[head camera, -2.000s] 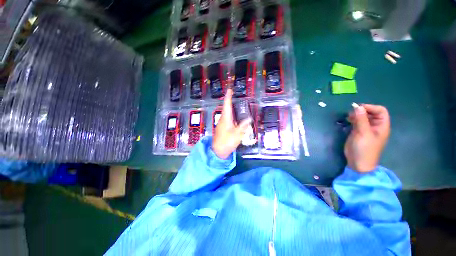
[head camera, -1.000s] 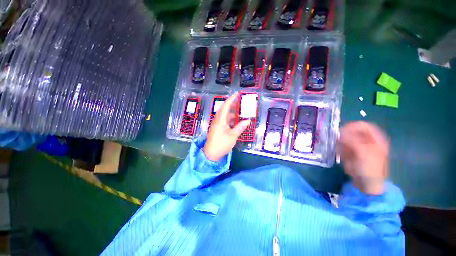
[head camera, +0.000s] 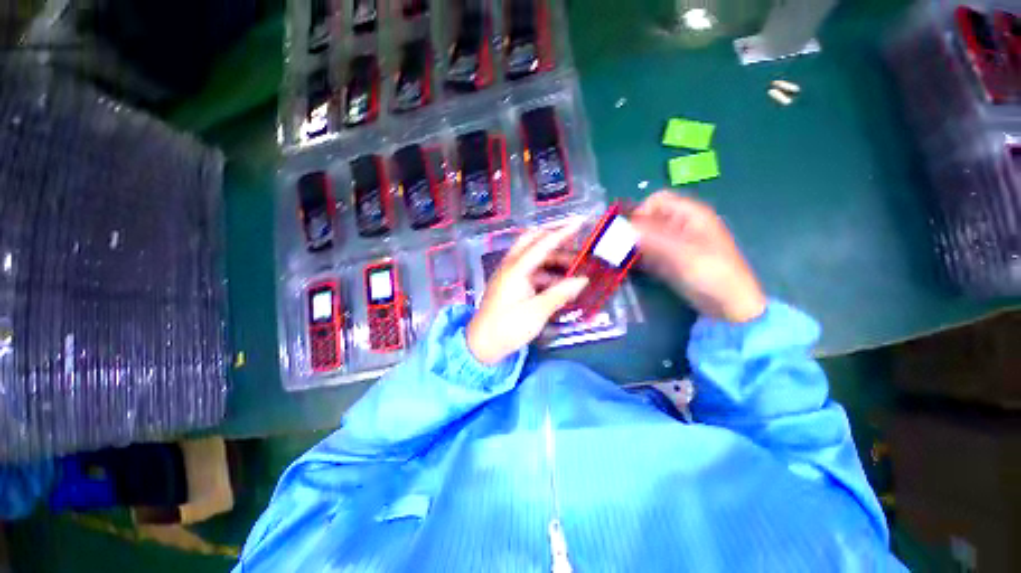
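My left hand (head camera: 522, 293) holds a red keypad phone (head camera: 606, 257) face up and tilted above the right end of the tray's near row. Its screen is lit white. My right hand (head camera: 696, 252) is blurred at the phone's upper right edge; whether its fingers hold anything cannot be told. The clear blister tray (head camera: 293, 269) holds dark phone backs in its far row. Two face-up red phones (head camera: 383, 306) with lit screens lie at the left of the near row. The pocket beside them shows no phone. The pockets further right are partly hidden by my left hand.
Two green batteries (head camera: 692, 168) and small pale cylinders (head camera: 784, 91) lie on the green mat (head camera: 773, 235) at right. A tall ribbed tray stack (head camera: 106, 269) stands at left. Another stack (head camera: 974, 168) with red phones is at right. More phones in a tray (head camera: 431, 112) lie behind.
The face-up phone from the third near-row pocket is now lifted in my left hand. My right hand has moved in to the phone. The view has shifted, showing the right stack.
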